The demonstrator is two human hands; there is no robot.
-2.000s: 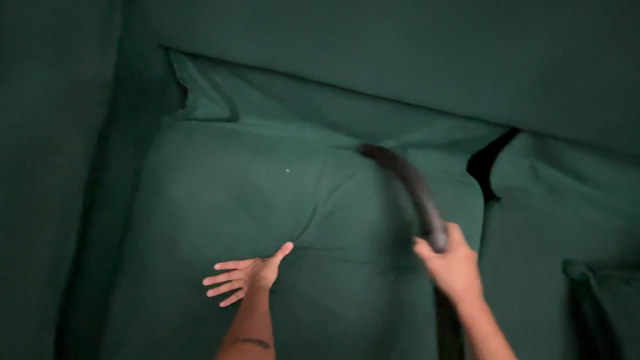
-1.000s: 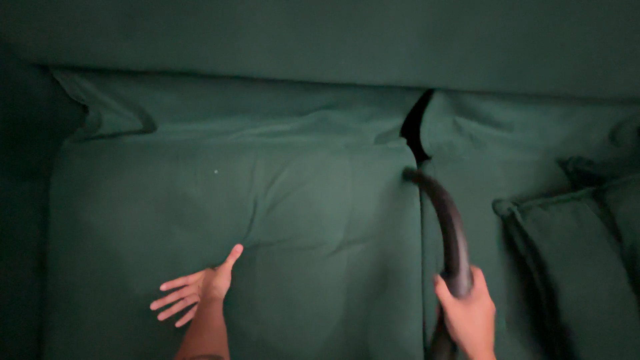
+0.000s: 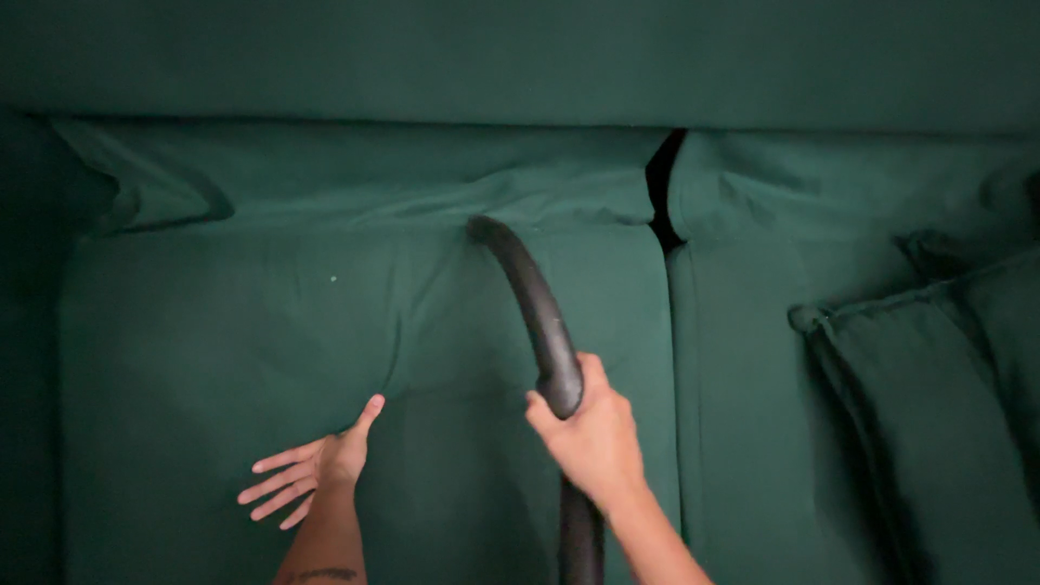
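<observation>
My right hand [image 3: 597,435] grips a black curved vacuum cleaner wand [image 3: 540,309]. The wand's far end touches or hovers just over the rear part of a green fabric sofa seat cushion [image 3: 227,341], close to the crease at the back. Below the hand the black tube runs out of the bottom of view. My left hand [image 3: 321,471] is empty, its fingers spread, over the left front part of the same cushion; whether it presses on the fabric I cannot tell. A small white speck [image 3: 333,279] lies on the cushion, left of the wand's end.
The sofa's green backrest [image 3: 520,61] spans the top. A dark gap [image 3: 666,183] parts the left cushion from the right seat cushion [image 3: 747,390]. Green throw pillows [image 3: 926,382] with corded edges lie at the right. The sofa's side [image 3: 28,325] rises at the far left.
The wand's end, near the gap between the cushions one second ago, is now further left along the rear of the left cushion. My left hand stays spread over the cushion.
</observation>
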